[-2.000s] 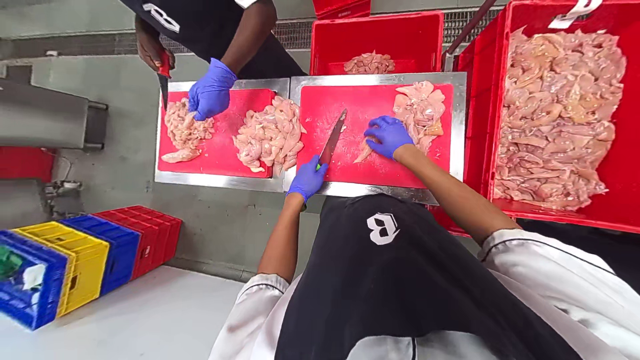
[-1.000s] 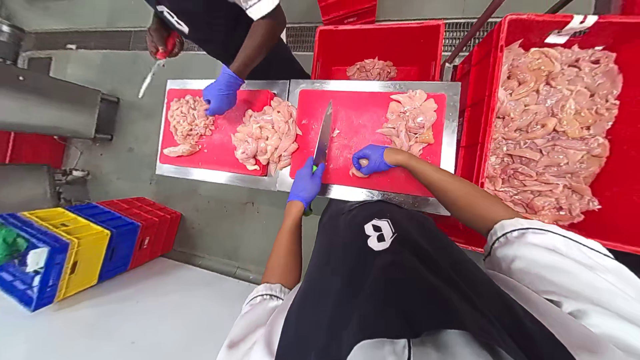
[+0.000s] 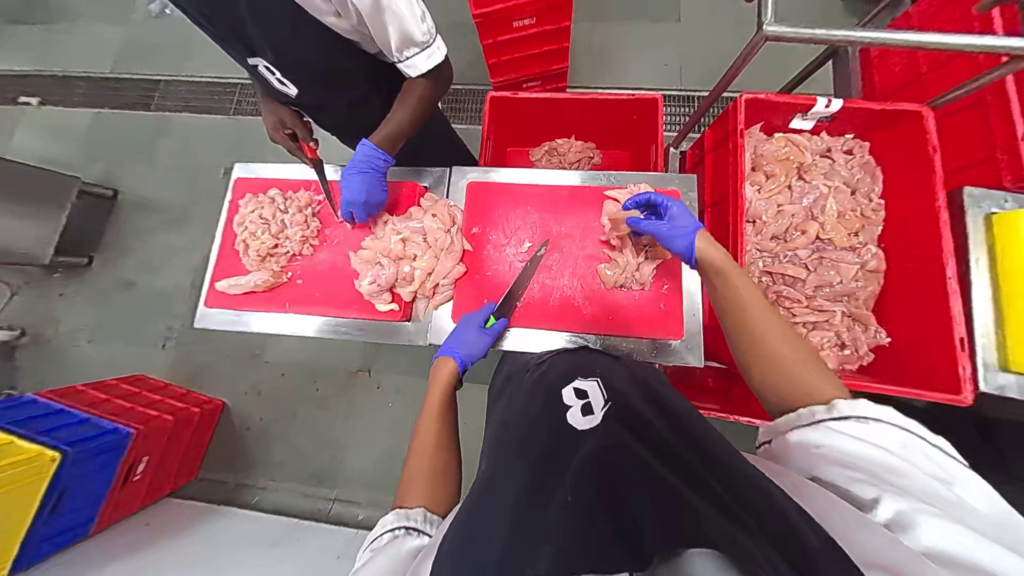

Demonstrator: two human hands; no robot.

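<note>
In a blue glove, my left hand (image 3: pixel 470 338) grips the green handle of a kitchen knife (image 3: pixel 522 282), its blade pointing up and right over the red cutting board (image 3: pixel 560 308). My right hand (image 3: pixel 668 226), also gloved in blue, has its fingers on a piece of raw chicken (image 3: pixel 620 220) at the top of the small chicken pile (image 3: pixel 629 268) near the board's right side. Small scraps lie around the board's middle. A larger heap of raw chicken (image 3: pixel 416 252) spans the gap between this board and the co-worker's board (image 3: pixel 328 292).
Across the table a co-worker's gloved hand (image 3: pixel 365 182) and bare hand with a red-handled knife (image 3: pixel 322 178) work at the left board. Red crates of chicken stand behind (image 3: pixel 572 108) and at right (image 3: pixel 920 240). Metal rails (image 3: pixel 880 36) rise behind; stacked crates (image 3: pixel 152 448) stand lower left.
My right hand has moved from the board's middle right to the chicken pile. The knife in my left hand now tilts right. The co-worker's knife has come down to the left board.
</note>
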